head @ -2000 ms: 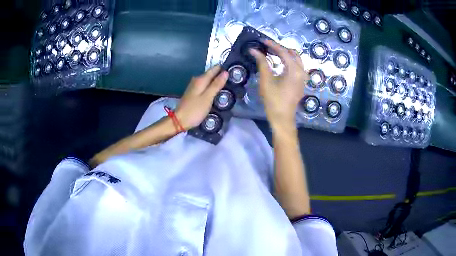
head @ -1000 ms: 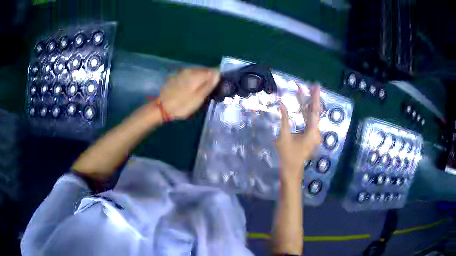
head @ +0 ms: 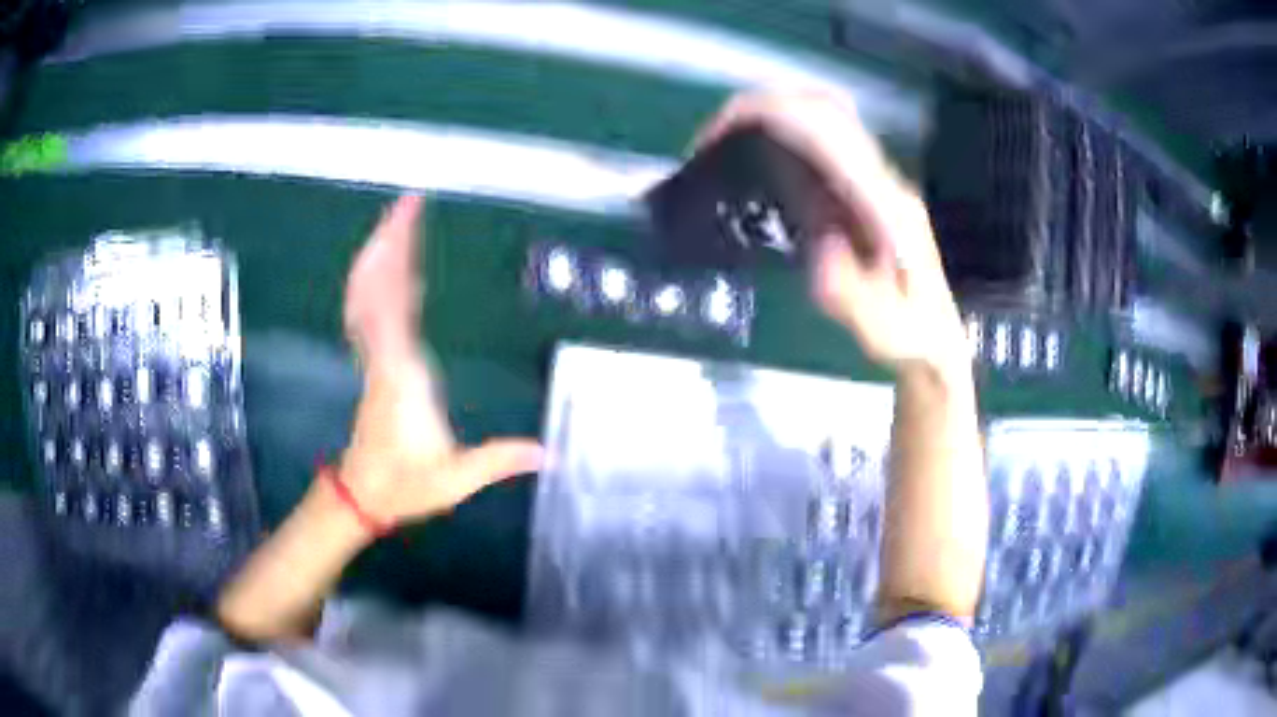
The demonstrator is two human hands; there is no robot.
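My right hand (head: pixel 854 224) is closed around a dark block-like piece (head: pixel 742 196), held above the belt; it may be one or more black holders, blurred. My left hand (head: pixel 406 406) is open and empty, fingers spread, left of the blister tray. A black four-place holder (head: pixel 642 291) with bright silver centres in a row lies on the green belt just beyond the tray. The clear blister tray (head: pixel 658 476) lies in front of me, with round units blurred at its right side.
Filled blister trays lie at left (head: pixel 133 392) and right (head: pixel 1057 518). A dark ribbed stack of holders (head: pixel 1029 196) stands at the far right, with more filled holders (head: pixel 1018 345) before it. Pale rails (head: pixel 350 151) run along the green belt.
The filled holder now lies beyond the tray, out of my left hand, which is open. My right hand has moved up and away and taken hold of a dark piece. The view has shifted forward.
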